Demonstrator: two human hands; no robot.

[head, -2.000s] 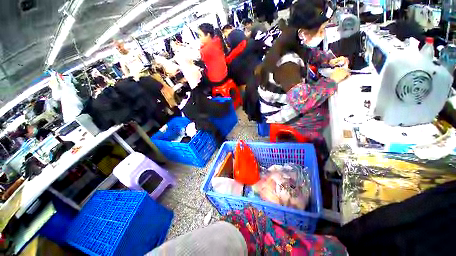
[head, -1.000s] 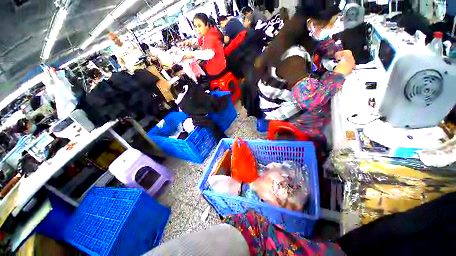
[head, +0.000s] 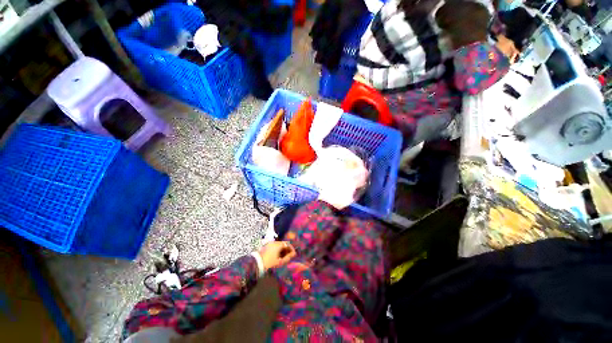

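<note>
My left hand (head: 276, 254) comes in from the lower left in a floral oversleeve, over my floral-covered lap. Its fingers are curled; I cannot tell whether it holds anything. My right hand is not in view. In front is the blue lattice crate (head: 392, 153). In it stand an orange-red bag (head: 296, 137) and a clear plastic bag with pale contents (head: 337, 175). A white piece (head: 325, 126) lies beside the red bag. Black cloth (head: 503, 295) covers the lower right.
A lilac stool (head: 90, 87) and a blue crate (head: 50, 177) stand at the left. Another crate (head: 211, 80) is further back. A neighbour in floral sleeves (head: 480, 67) sits beyond my crate. A white machine housing (head: 570, 117) stands on the taped table (head: 500, 204) at right.
The view has tipped down, showing more floor and lap. My left hand and sleeve have come into view. A white piece now shows beside the red bag in the crate.
</note>
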